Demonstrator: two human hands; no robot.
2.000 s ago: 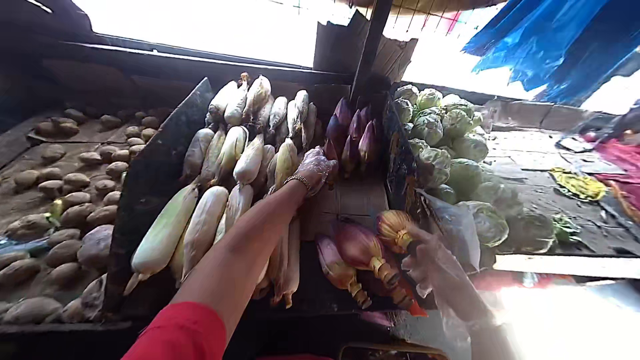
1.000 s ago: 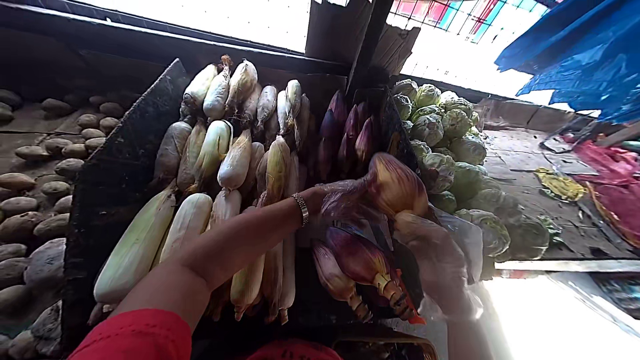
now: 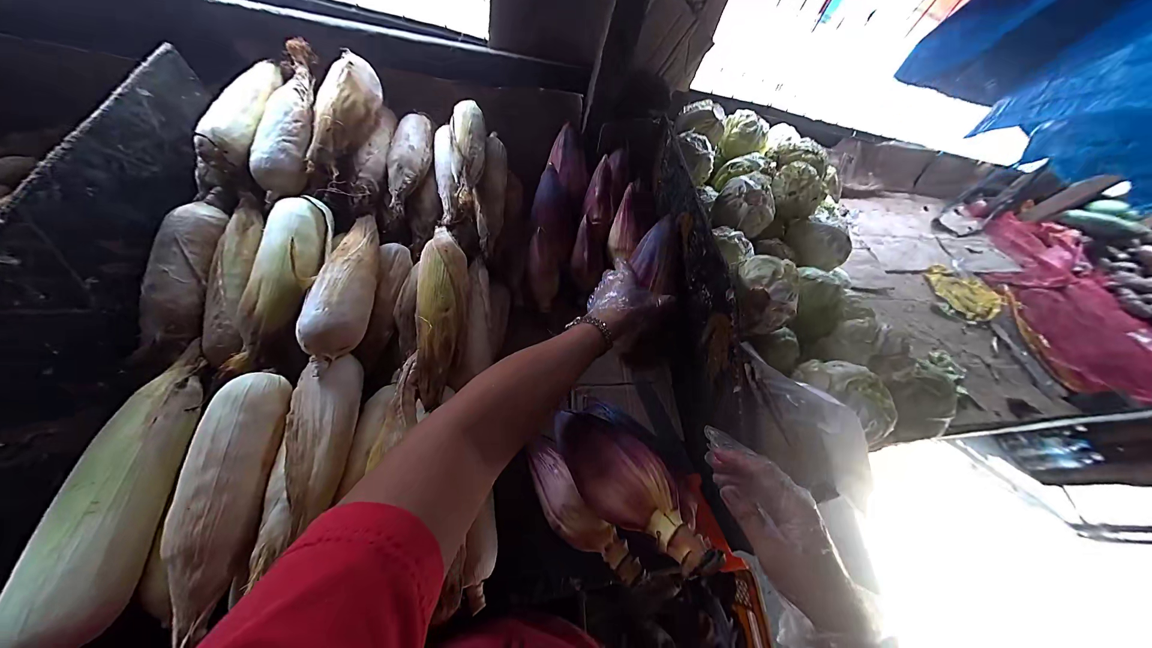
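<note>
My left hand (image 3: 623, 304), in a clear plastic glove, is closed around a purple banana blossom (image 3: 655, 252) beside the dark divider. Its tip points up, alongside several other banana blossoms (image 3: 589, 202) standing in the narrow bin. Nearer to me, two larger banana blossoms (image 3: 630, 468) lie with their cut stems toward me. To their right, my right hand (image 3: 751, 486), also gloved in clear plastic, is held with nothing in its fingers, near a clear plastic bag (image 3: 810, 423).
Ears of corn in husks (image 3: 225, 486) fill the bin on the left. Beyond the dark divider (image 3: 706, 297) are heaped cabbages (image 3: 765, 198). An orange crate (image 3: 747, 585) stands below the blossoms. Blue tarpaulin (image 3: 1062, 81) hangs at upper right, and red netting (image 3: 1071, 306) lies below it.
My left hand has carried a banana blossom away from my right hand to the back group beside the divider. My right hand has drawn back from it. The view has moved closer.
</note>
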